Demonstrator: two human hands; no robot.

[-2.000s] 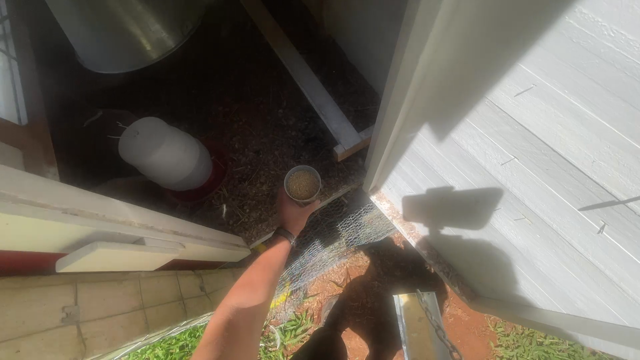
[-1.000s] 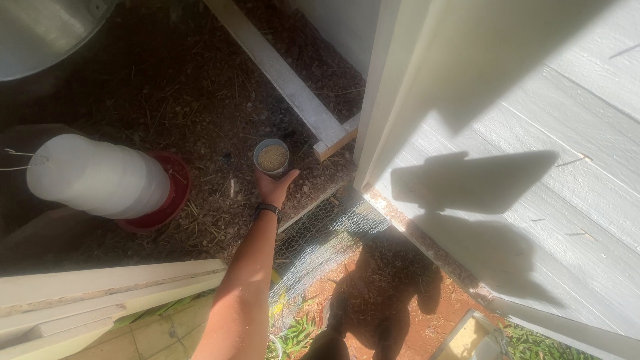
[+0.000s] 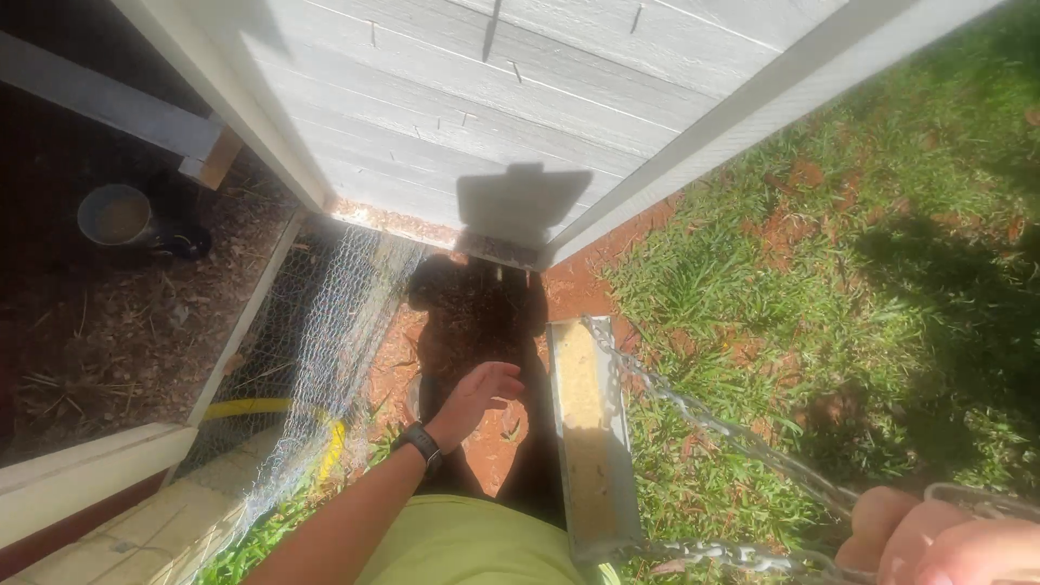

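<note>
My left hand (image 3: 478, 400), with a dark watch on the wrist, hangs in front of my body over red soil, its fingers apart and nothing in it. At the lower right my right hand (image 3: 934, 540) is closed on a metal chain (image 3: 723, 435). The chain runs to both ends of a long metal trough (image 3: 624, 463) with yellowish feed (image 3: 581, 366) in it. A round cup of grain (image 3: 115, 214) stands in the shade at the left, inside the doorway, away from both hands.
Loose wire mesh (image 3: 325, 317) lies along the door sill, with a yellow hose (image 3: 248, 406) beside it. A white board wall (image 3: 455, 122) rises ahead. A wooden beam (image 3: 106, 97) crosses the dark interior. Grass (image 3: 731, 284) grows at the right.
My left hand has let go of the cup and drawn back from the doorway to my body. My right hand has come into view with the chain. The view has swung right.
</note>
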